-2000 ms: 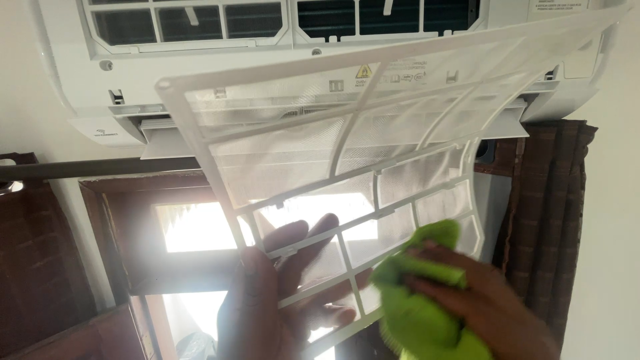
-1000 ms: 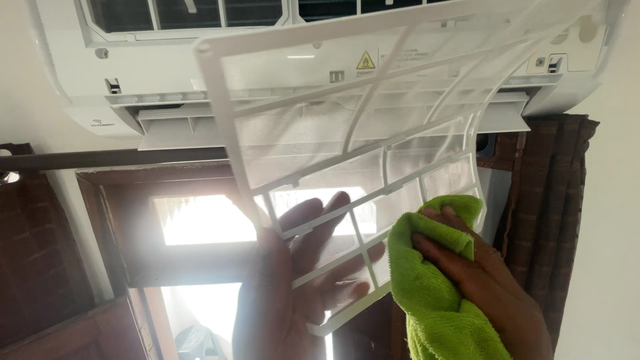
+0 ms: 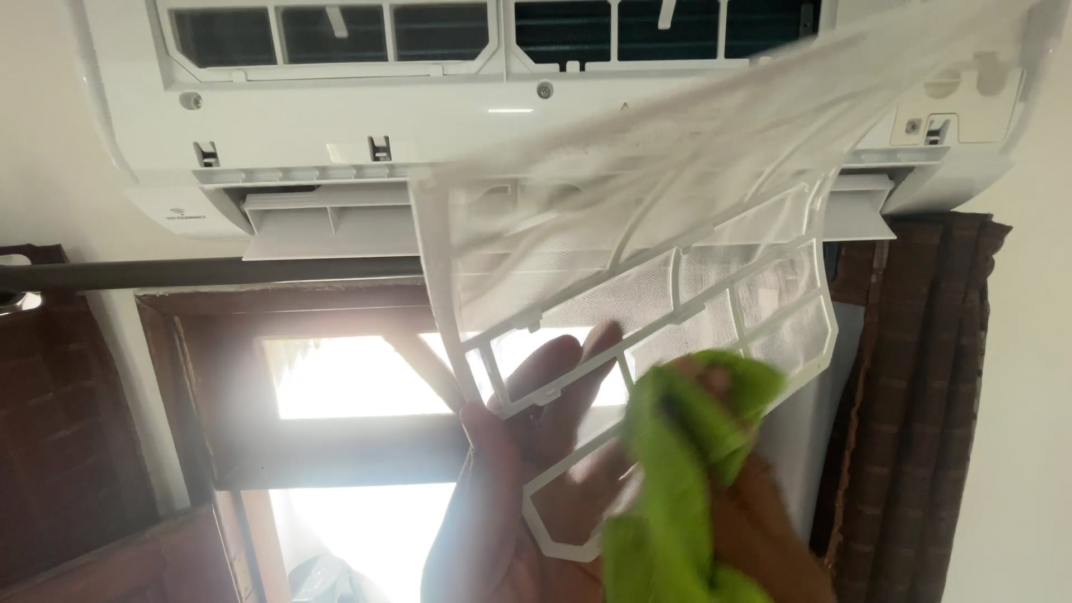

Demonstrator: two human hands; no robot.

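Note:
A white plastic-framed mesh air filter [image 3: 670, 285] is held up in front of an opened wall-mounted air conditioner [image 3: 318, 117]. My left hand [image 3: 502, 469] grips its lower left edge, thumb at the near side and fingers spread behind the mesh, visible through it. In my right hand [image 3: 754, 511] is a bunched green cloth [image 3: 670, 477], lying over the filter's lower part; the fingers are mostly covered by it and blurred. The filter is bent, and its upper part, reaching to the top right, is motion-blurred.
Behind the hands are a wooden window frame [image 3: 193, 394] with bright light coming through and a dark curtain rod [image 3: 209, 273]. Brown curtains hang at the right [image 3: 913, 402] and the left [image 3: 67, 435]. The air conditioner's louver [image 3: 335, 222] stands out below its body.
My right hand, with the green cloth, has shifted left across the lower part of the filter since a second ago. My left hand still holds the filter, whose tilt has changed.

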